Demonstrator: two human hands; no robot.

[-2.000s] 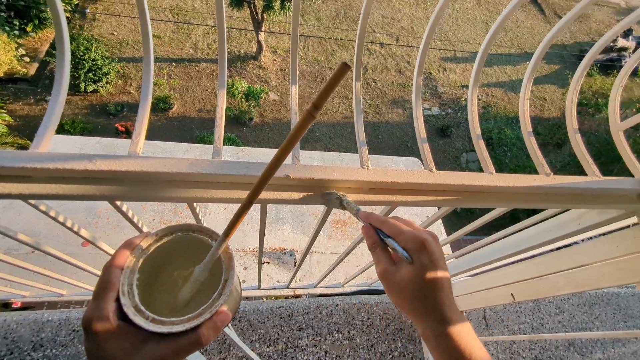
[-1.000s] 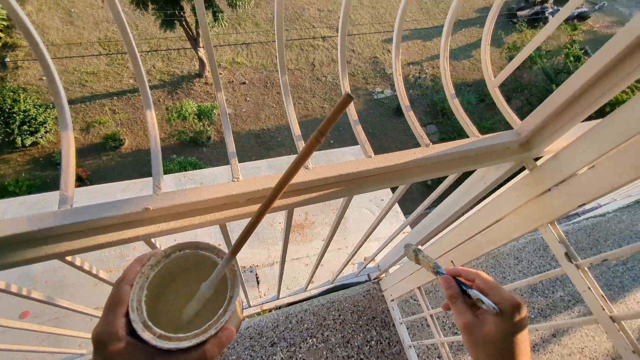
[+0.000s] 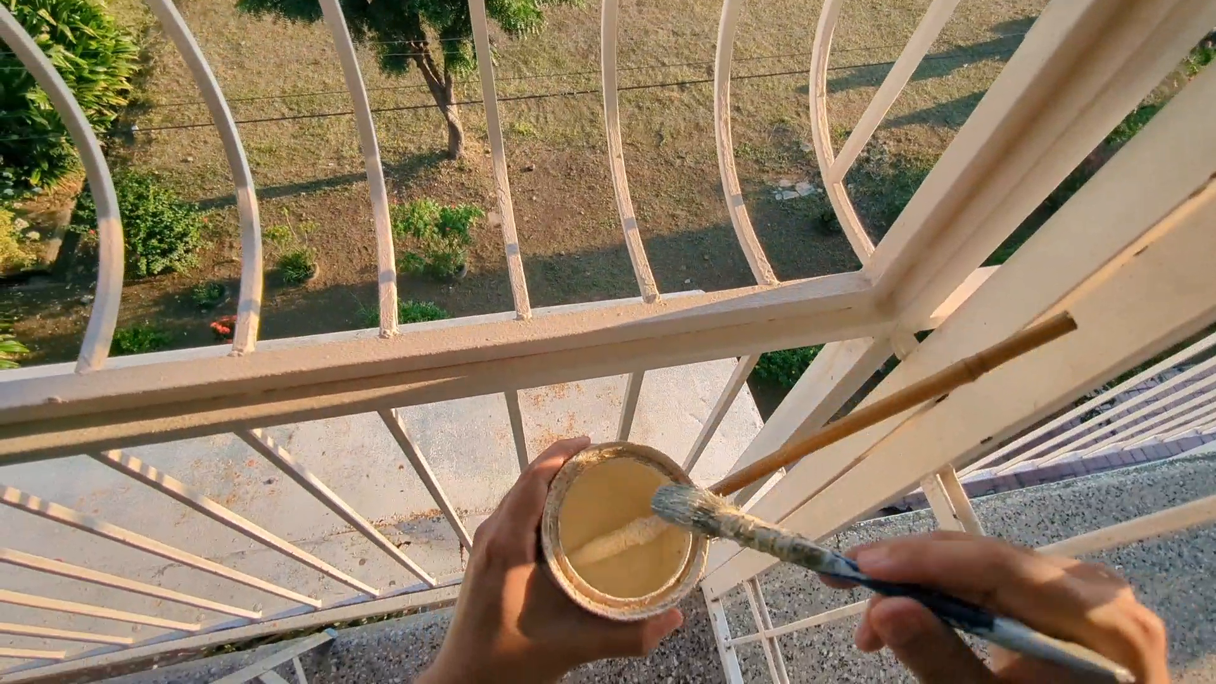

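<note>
My left hand [image 3: 532, 579] grips a round can [image 3: 622, 608] of cream paint [image 3: 617, 513] from its left side, thumb at the near side. A bamboo stick [image 3: 902, 399] stands in the paint and leans out over the rim to the upper right. In my right hand [image 3: 1016, 598] is a paintbrush [image 3: 788, 551], held by its blue handle. Its paint-coated bristles are over the right part of the can's opening; whether they touch the paint I cannot tell. Beyond the can runs the cream metal rail [image 3: 456, 356] of a balcony grille.
Curved bars [image 3: 380, 209] rise from the rail, and straight bars [image 3: 323, 513] slant below it. A thick corner post [image 3: 997, 161] and a broad cream beam [image 3: 950, 427] stand at the right. Below are a pale ledge [image 3: 323, 475], a speckled floor [image 3: 1073, 503] and a garden with a tree [image 3: 442, 85].
The brush was at the rail two seconds ago, then near the lower right side beam; now it is over the can. The can has stayed in my left hand. The view has shifted.
</note>
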